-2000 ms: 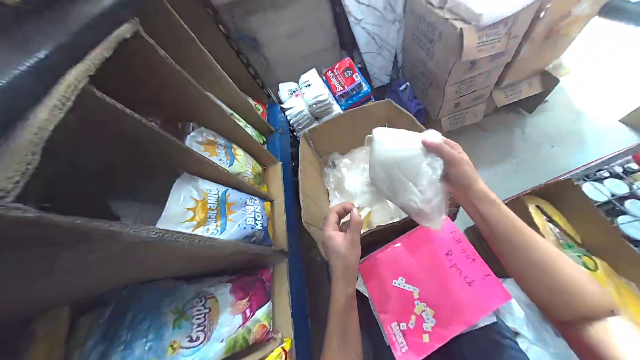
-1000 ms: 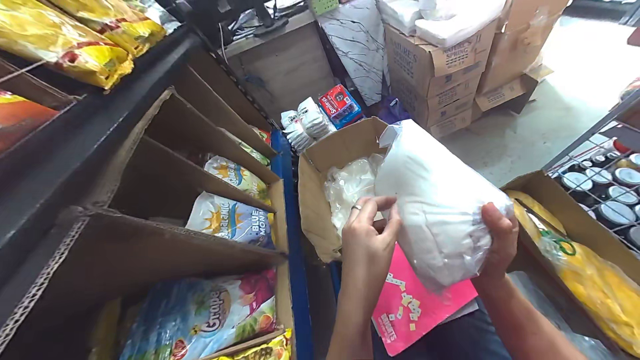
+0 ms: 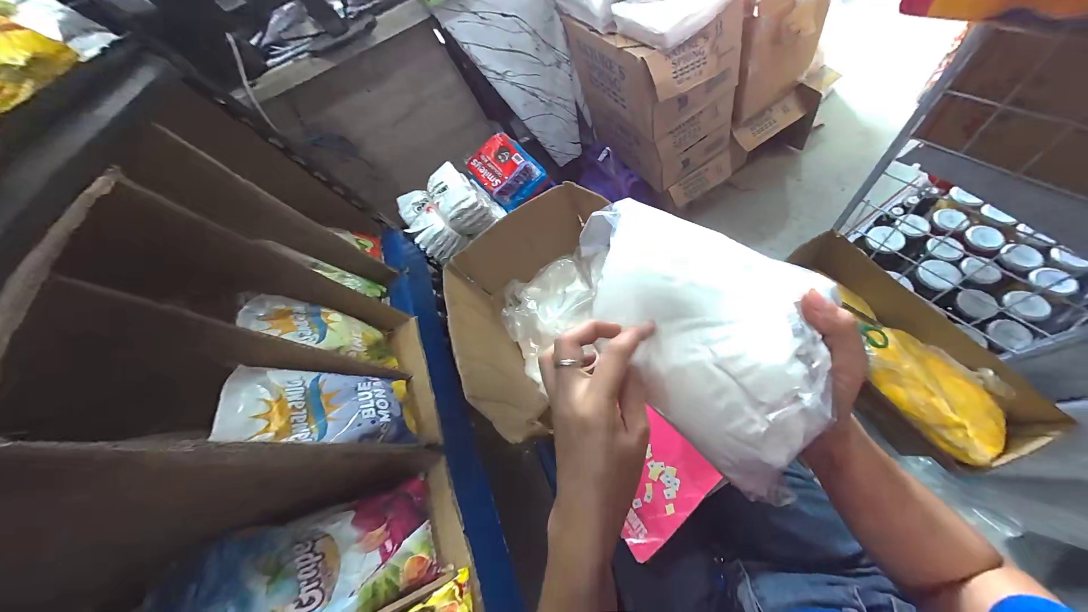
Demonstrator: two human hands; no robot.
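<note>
A clear plastic bag packed with white contents (image 3: pixel 705 331) is held up over my lap. My right hand (image 3: pixel 837 365) grips its right end, the thumb on top. My left hand (image 3: pixel 599 382), with a ring on one finger, has bent fingertips at the bag's left side; whether they pinch the plastic cannot be told. Left of the bag, an open cardboard box (image 3: pixel 484 340) holds crumpled clear plastic bags (image 3: pixel 548 310). A pink sheet with printed designs and writing (image 3: pixel 671 484) lies on my lap, partly hidden beneath the bag.
Cardboard dividers (image 3: pixel 212 314) with drink-mix pouches (image 3: pixel 310 408) stand at left, edged by a blue rail (image 3: pixel 463 442). White packets (image 3: pixel 450 208) lie behind the box. At right are a carton with yellow packs (image 3: pixel 935 399) and a wire rack of lidded jars (image 3: pixel 977 263). Stacked cartons (image 3: pixel 663 102) stand behind.
The white-filled bag has moved from above the open box to over my lap, uncovering the clear plastic in the box. My left hand has come up beside the bag.
</note>
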